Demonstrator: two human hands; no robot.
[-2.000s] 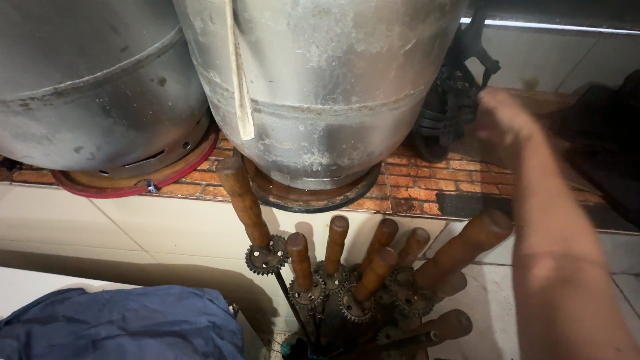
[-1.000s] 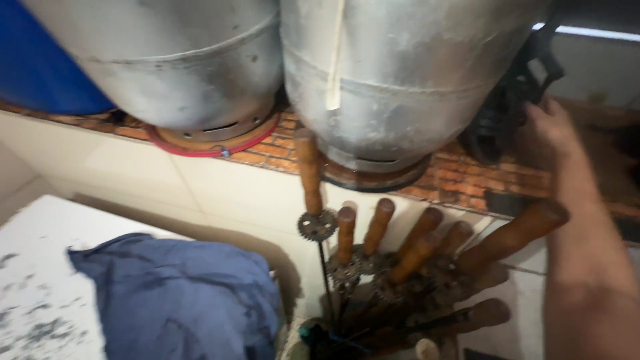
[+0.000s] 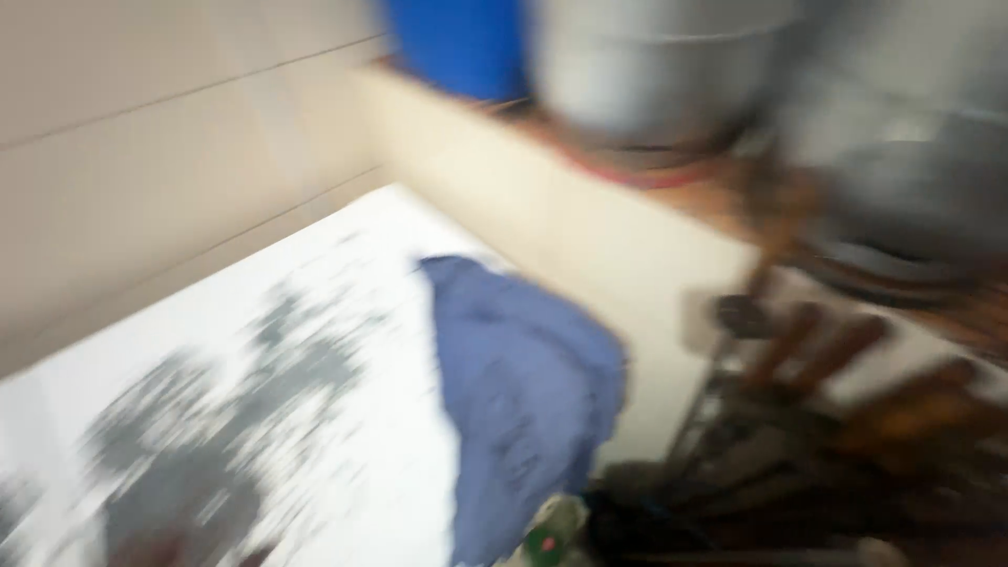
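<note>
Neither of my hands shows clearly in this strongly blurred head view; a faint reddish blur at the bottom left edge cannot be told apart. A crumpled blue cloth [image 3: 524, 394] lies on the right part of a white surface with grey worn patches [image 3: 299, 378]. To its right, wooden-handled skewers with toothed metal discs [image 3: 744, 315] stand bunched together, their brown wooden handles [image 3: 913, 409] pointing up and outward.
Two large metal pots [image 3: 654, 71] [image 3: 929, 173] stand on a brick-patterned ledge [image 3: 709, 197] at the upper right, beside a blue container [image 3: 465, 47]. A pale tiled wall [image 3: 173, 102] runs along the left. A greenish-white item [image 3: 555, 528] sits below the cloth.
The view has swung far to the left. The arm that reached beside the right pot in both earlier frames is out of view, and more of the white surface shows.
</note>
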